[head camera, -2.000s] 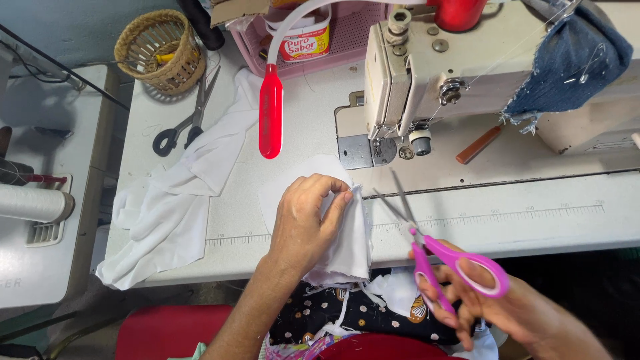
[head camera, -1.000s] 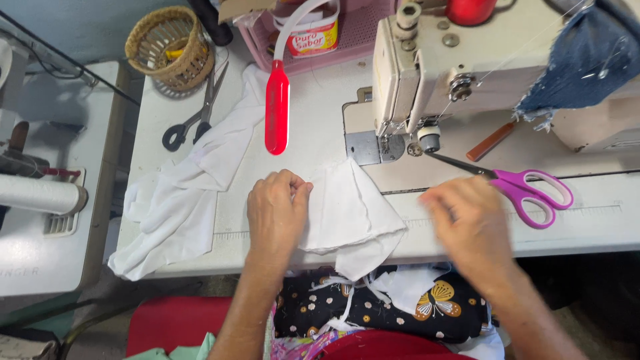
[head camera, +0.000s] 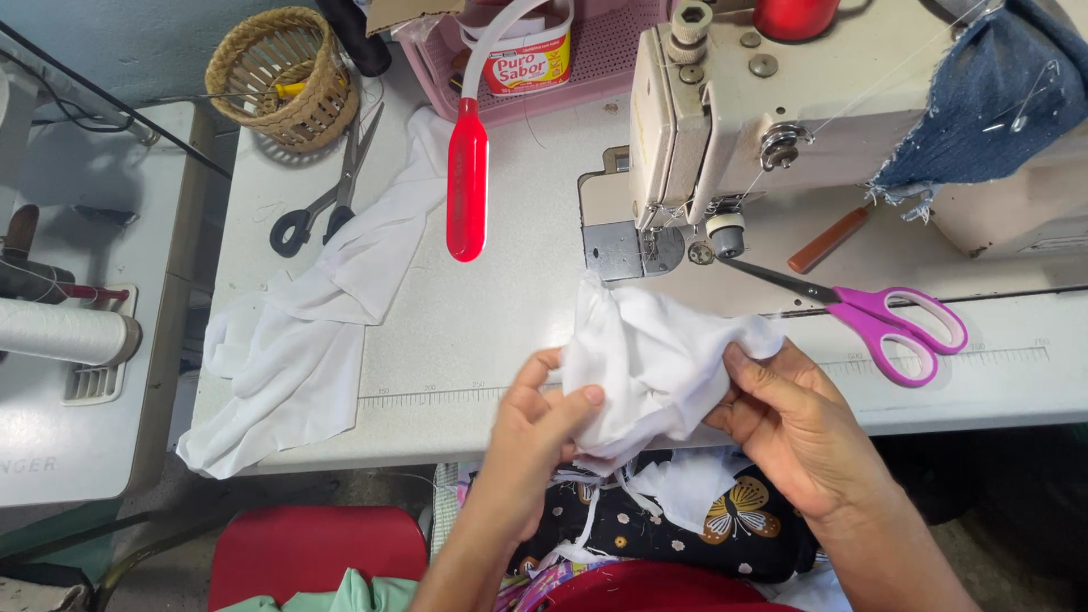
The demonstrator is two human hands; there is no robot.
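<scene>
Both hands hold a crumpled piece of white fabric (head camera: 650,365) over the front edge of the sewing table. My left hand (head camera: 544,416) grips its left side, thumb on top. My right hand (head camera: 786,408) pinches its right side between thumb and fingers. Just beyond the cloth is the presser foot (head camera: 651,246) of an industrial sewing machine (head camera: 765,110). Purple-handled scissors (head camera: 884,327) lie closed to the right of the cloth. A longer white cloth (head camera: 314,340) is spread at the left, beside dark-handled scissors (head camera: 336,191).
A red-handled lamp or tool (head camera: 467,183) hangs over the table. Behind are a wicker basket (head camera: 285,81) and a pink plastic basket (head camera: 595,64) with a tub. A brown-handled tool (head camera: 829,240) lies on the machine bed. Denim (head camera: 986,102) drapes over the machine. Another machine's table (head camera: 76,425) stands left.
Two seconds ago my right hand held the purple scissors; one second ago they lay on the table with that hand off them. Now my right hand also grips the white fabric, which is lifted and bunched.
</scene>
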